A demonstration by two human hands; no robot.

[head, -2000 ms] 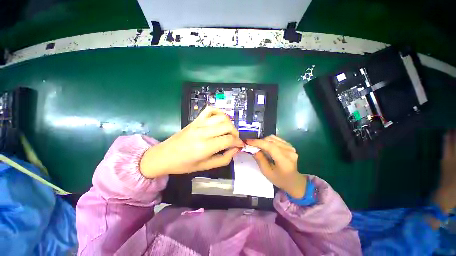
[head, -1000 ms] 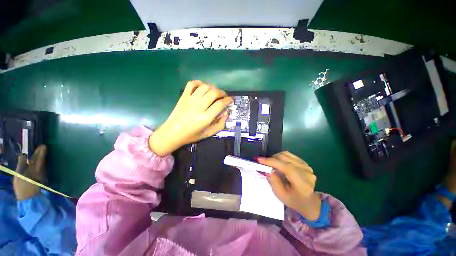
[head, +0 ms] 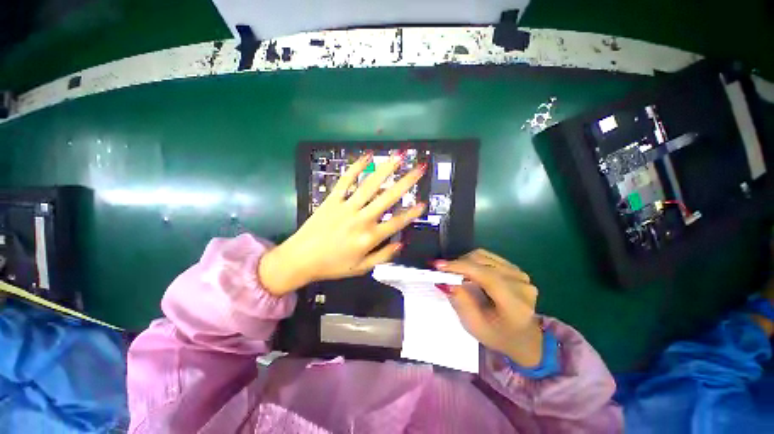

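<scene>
An open tablet [head: 365, 301] lies on a black foam mat [head: 465, 203] in front of me, its mainboard [head: 386, 165] at the far end. My left hand [head: 344, 229] is spread flat over the board and the middle, fingers apart, holding nothing that shows; it hides part of the board. My right hand [head: 496, 301] pinches the curled top of a white liner sheet [head: 437, 331], which hangs over the tablet's near right part. A pale strip [head: 361, 330] crosses the tablet's near end.
A second open tablet [head: 658, 178] lies tilted on a black pad at the right. Another [head: 38, 246] is at the left edge. Small white bits [head: 540, 115] lie on the green bench [head: 187, 136]. Blue sleeves [head: 59, 347] show on both sides. A worn white rail [head: 382, 49] runs behind.
My left hand has opened from closed fingers near the board and spread over it. My right hand still holds the sheet. The neighbour's hand at the left tablet has gone from view.
</scene>
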